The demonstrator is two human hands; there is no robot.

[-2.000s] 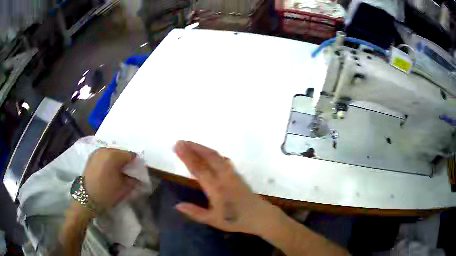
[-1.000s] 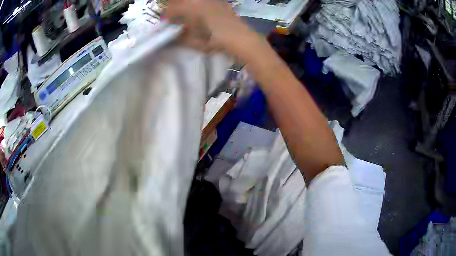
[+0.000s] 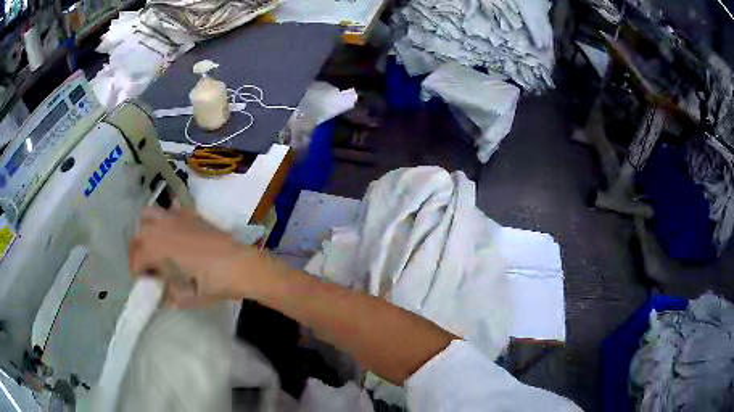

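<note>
My right hand (image 3: 189, 256) reaches in from the right in front of the sewing machine (image 3: 60, 229). Its fingers are closed on the edge of a pale cloth piece (image 3: 181, 358). The cloth hangs below the hand to the picture's bottom edge and is blurred. Another pale cloth heap (image 3: 426, 233) lies draped at the right, over white and grey flat surfaces. My left hand is not in view.
A cream pump bottle (image 3: 209, 103), a white cord and orange-handled scissors (image 3: 213, 161) lie beyond the machine. Big cloth piles stand at the back (image 3: 483, 36) and in a blue crate at lower right (image 3: 684, 350). A control panel (image 3: 48, 129) is at left.
The view has swung right from the bare sewing table. My right hand, earlier empty, then raised high with the cloth, is now lower and beside the machine. More cloth now lies on the heap at right.
</note>
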